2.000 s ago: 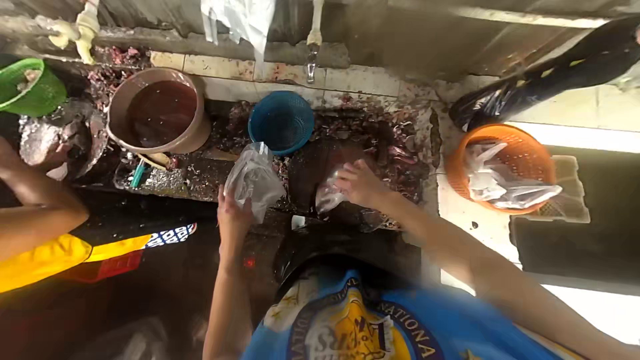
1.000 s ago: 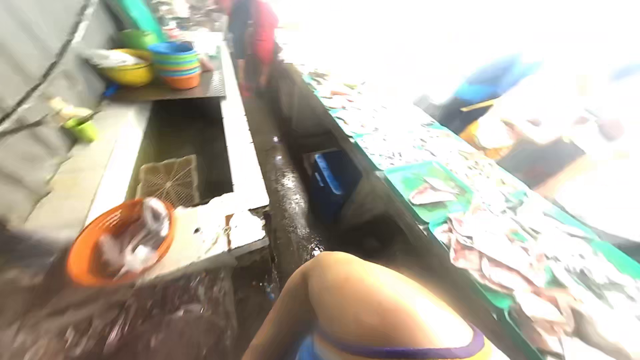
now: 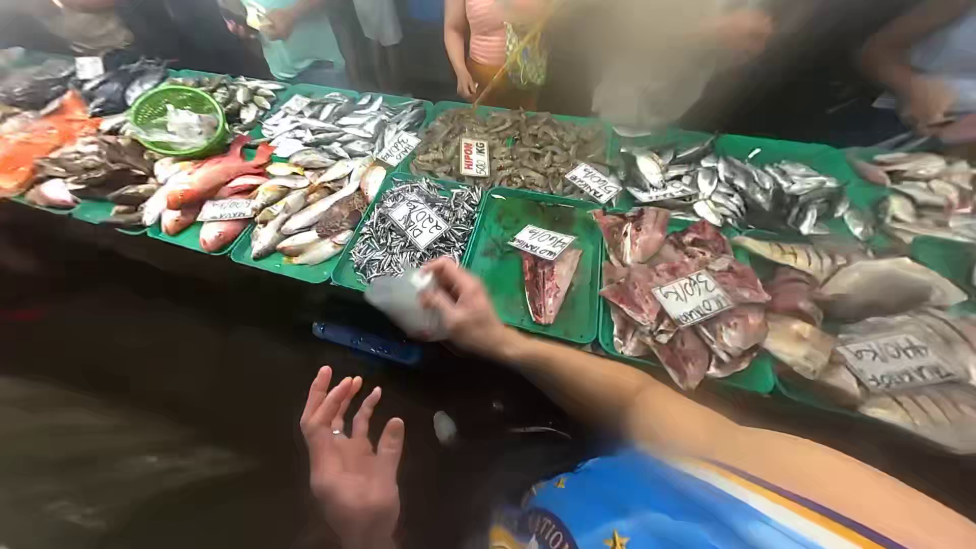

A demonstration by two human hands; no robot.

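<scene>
My right hand (image 3: 461, 305) grips a tied, blurred plastic bag (image 3: 409, 303) by its top, over the front edge of the fish stall; the bag's contents cannot be made out. Lower and to the left, my left hand (image 3: 354, 454) is raised with fingers spread, holding nothing, a ring on one finger. Just beyond the bag is a green tray of small silvery fish (image 3: 381, 236) with a price card (image 3: 418, 219). To its right, a green tray (image 3: 583, 305) holds one red fish piece (image 3: 547, 286) and a card.
Trays of shrimp (image 3: 534, 145), silver fish (image 3: 343, 126), red fish (image 3: 217, 183) and cut fish pieces (image 3: 686, 282) line the stall. A green basket (image 3: 216, 141) holds plastic bags. Several people stand behind the stall. A blue plastic edge (image 3: 366, 343) lies below the trays.
The view has swung from the wash area with basins and an orange basket to the fish stall. Two seconds ago both hands were at plastic bags; now my left hand is empty.
</scene>
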